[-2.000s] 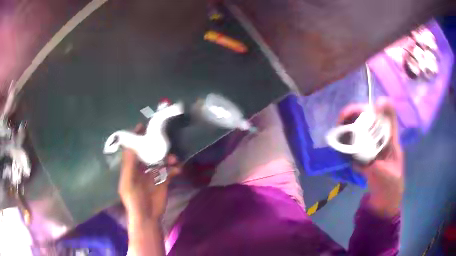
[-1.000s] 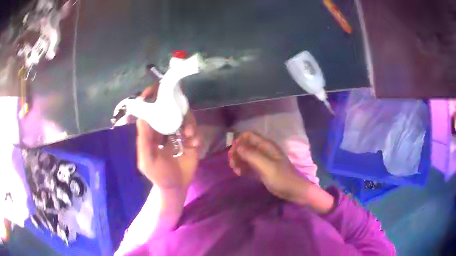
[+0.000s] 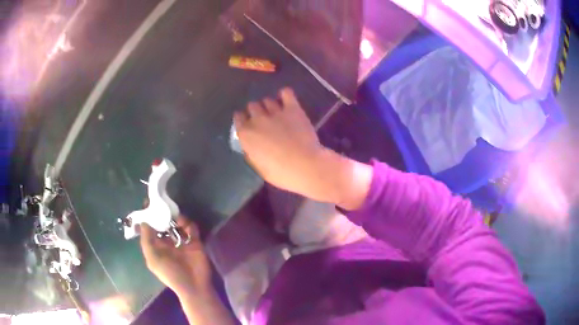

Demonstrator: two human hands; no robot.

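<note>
My left hand holds a white toy scooter body by its lower part, over the near left of the dark green bench. The body has a small red spot at its upper end and thin silvery wire parts beneath. My right hand is over the bench with its fingers bent, on top of a translucent white bottle. Only a small edge of the bottle shows at the left of the hand. The hand hides the rest, so its grip cannot be made out.
An orange-yellow stick lies beyond my right hand. A cluster of white toy bodies is at the bench's left. At the right are a blue bin with a plastic liner and a pale bin holding parts with black wheels.
My right hand has moved from near my lap onto the bottle on the bench. My left hand still holds the scooter body. The camera view has turned.
</note>
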